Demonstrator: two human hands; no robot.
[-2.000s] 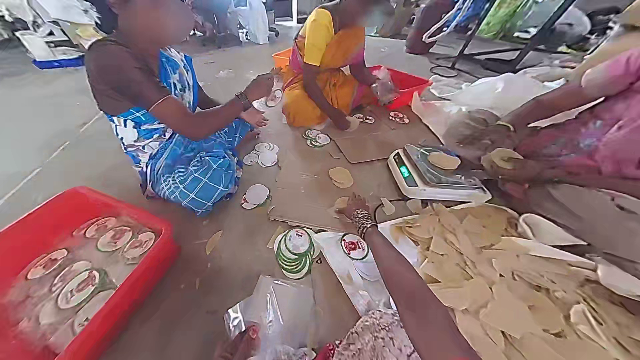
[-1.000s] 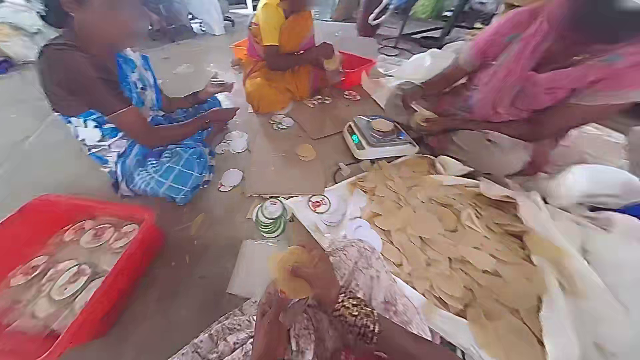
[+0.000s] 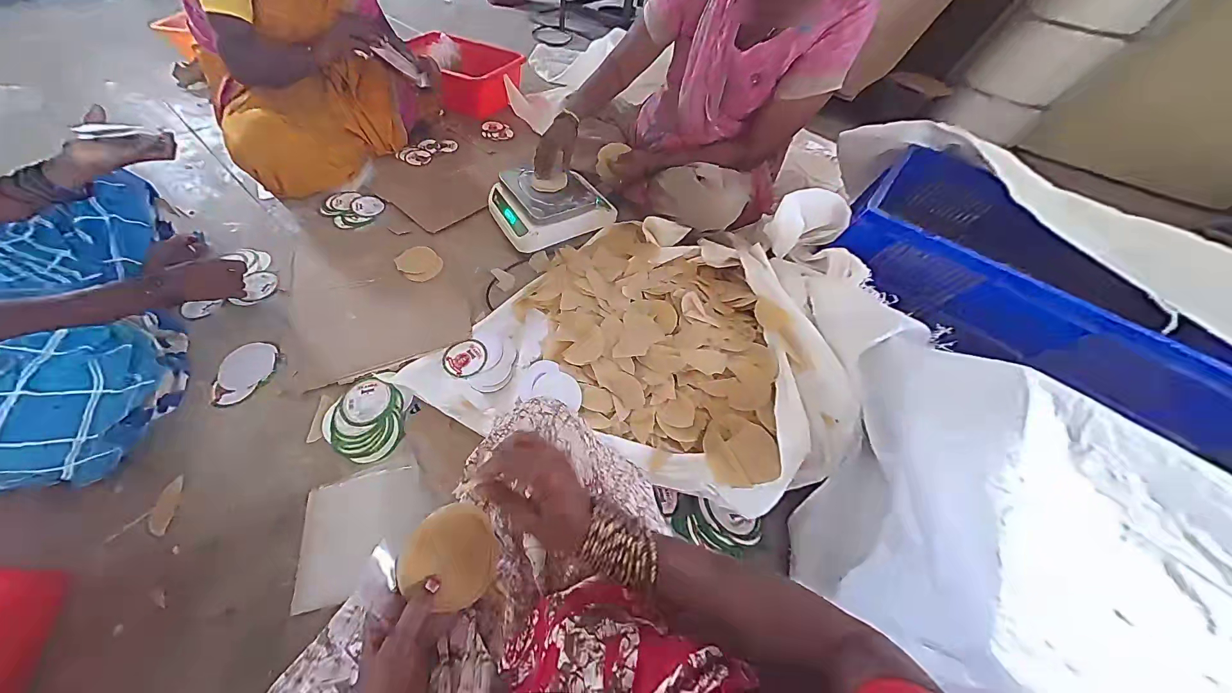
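Observation:
My left hand, low in the head view, holds a stack of thin round tan discs with a finger or thumb over its lower edge. My right hand, with bangles at the wrist, is just right of the stack; its fingers are curled and I cannot tell whether they hold anything. Beyond my hands lie a pile of green-edged round labels, a red printed label and white discs. A white sack holds a heap of loose tan discs.
A digital scale stands past the sack, a co-worker's hand over it. Other co-workers sit at the left and top. A clear plastic sheet or bag lies by my left hand. A blue crate is at right, a red tub at the top.
My right hand was out by the labels two seconds ago, then came back to the tan discs near my left hand. It now sits right of the stack. The view has turned right.

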